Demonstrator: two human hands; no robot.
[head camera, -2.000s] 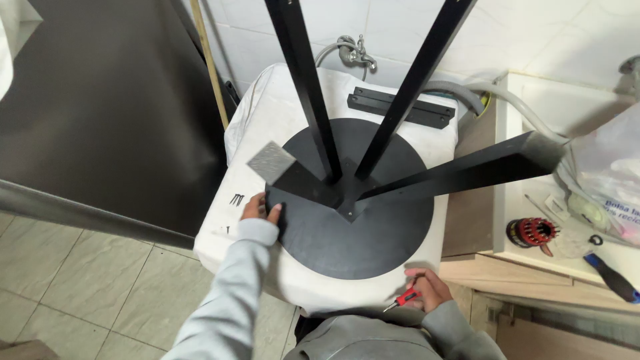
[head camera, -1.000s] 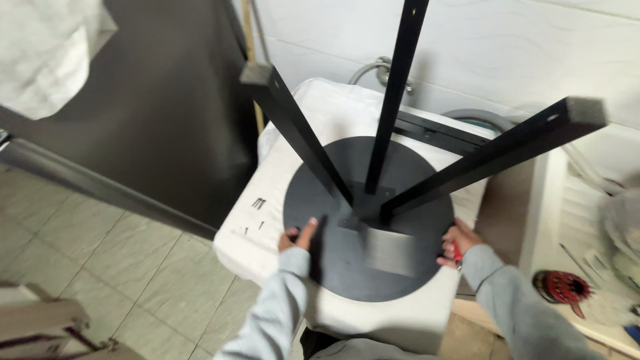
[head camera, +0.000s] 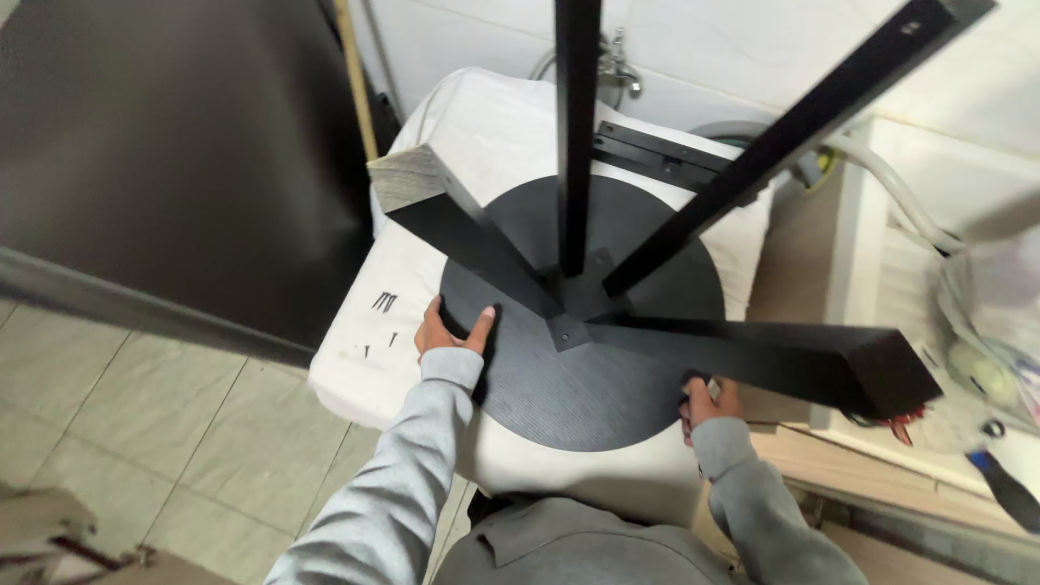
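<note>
A round black wooden top (head camera: 561, 398) lies flat on a white cloth-covered surface. Four black legs rise from a metal bracket (head camera: 566, 334) at its middle, splayed outward; one leg (head camera: 731, 349) leans to the right above my right hand. My left hand (head camera: 455, 333) grips the top's left edge, thumb on the upper face. At the lower right edge, my right hand (head camera: 708, 402) touches the top with curled fingers; whether the red-handled screwdriver is still in it cannot be told. Several dark screws (head camera: 384, 302) lie on the cloth left of my left hand.
Two black bars (head camera: 666, 158) rest at the back of the cloth, below a wall tap (head camera: 621, 73). A dark appliance panel (head camera: 179, 162) stands at the left. On the right are a white sink (head camera: 967, 179), a hose (head camera: 894, 191), a plastic bag (head camera: 999, 292) and a black-and-blue tool (head camera: 1003, 487).
The round top and its legs have turned between the frames. My right hand has moved from the cloth near the front, where it held a red screwdriver, to the top's right edge.
</note>
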